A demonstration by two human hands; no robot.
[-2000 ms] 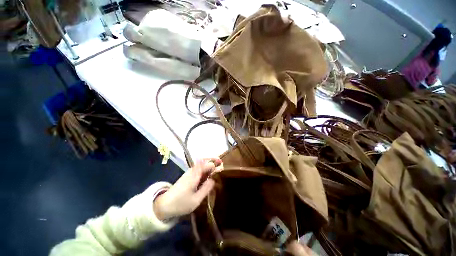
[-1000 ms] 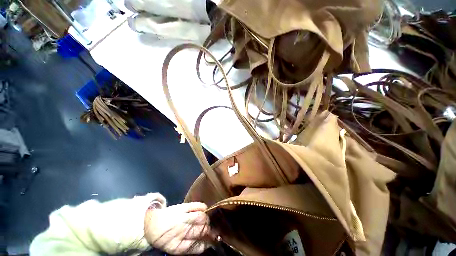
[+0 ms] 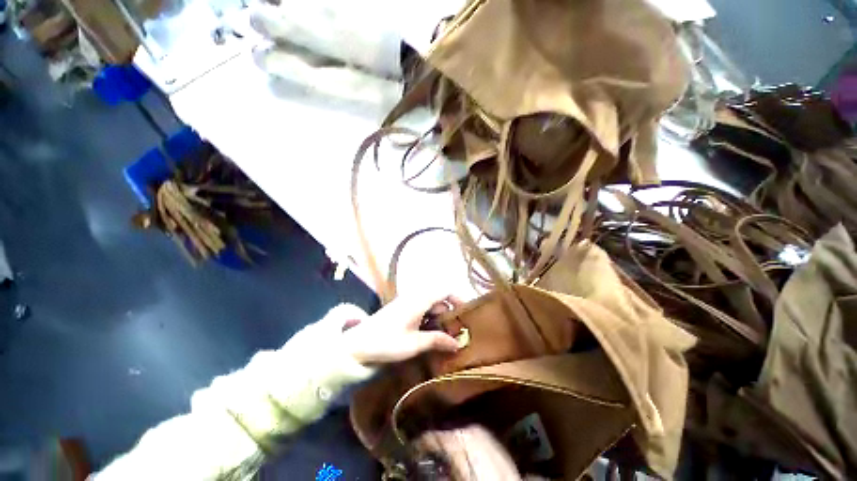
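A tan-brown handbag (image 3: 601, 324) lies open at the near table edge, its zipper edge (image 3: 507, 379) curving across the dark mouth. A whitish label (image 3: 533, 437) shows inside, and a strap loops up onto the table. My left hand (image 3: 409, 331) reaches over the bag's back panel and pinches a small pale tag (image 3: 463, 337) between thumb and fingers. My right hand (image 3: 465, 453) is blurred and cut off by the bottom edge, at the near side of the opening. Its fingers are hidden, and I cannot tell what it holds.
Brown bags (image 3: 564, 66) slump at the far side of the white table (image 3: 310, 178). Tangled straps (image 3: 695, 235) and more bags (image 3: 818, 338) lie at the right. Folded pale pieces (image 3: 329, 56) lie at the far left. A blue bin (image 3: 155, 169) with brown strips stands on the floor.
My left hand has moved from the zipper edge up and right to the small tag. My right hand has come into view at the bottom. The view has shifted slightly.
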